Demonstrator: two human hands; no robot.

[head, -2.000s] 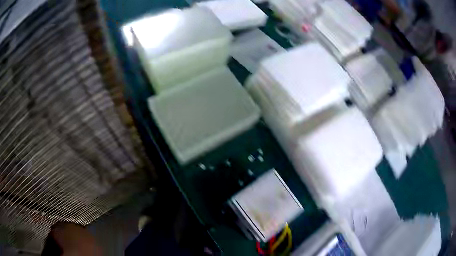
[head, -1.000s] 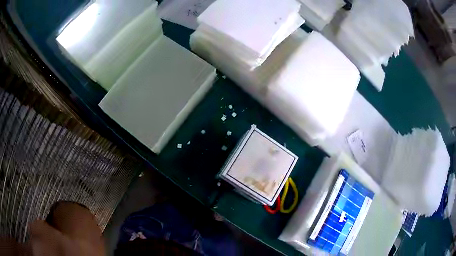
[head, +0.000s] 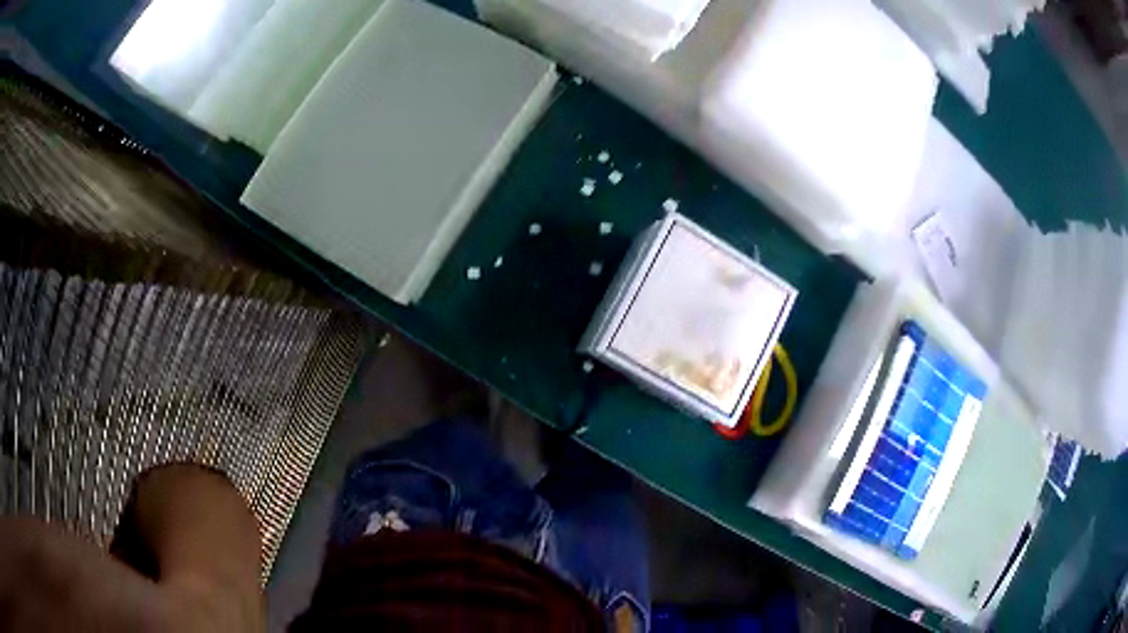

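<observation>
My left hand (head: 186,544) is at the bottom left over the wire rack (head: 111,408), blurred and cut off by the edge; its fingers cannot be made out. My right hand is not in view. The small box (head: 699,315) with a dark-outlined, brown-stained top stands on the green mat. A blue solar cell string (head: 909,439) with white side strips lies on a pale stack at right. The grey-green glass sheet stack (head: 402,142) is at upper left.
Yellow wire loops (head: 777,393) and a red one are beside the box. Tiny white offcuts (head: 589,188) dot the mat. A thick white stack (head: 823,111) is at the top. A paper label (head: 936,251) lies at right. My jeans (head: 452,476) are below the table edge.
The view has swung and shifted, so the box and cell string sit higher and further right in it. My left hand shows more at the lower left. No table item has clearly moved.
</observation>
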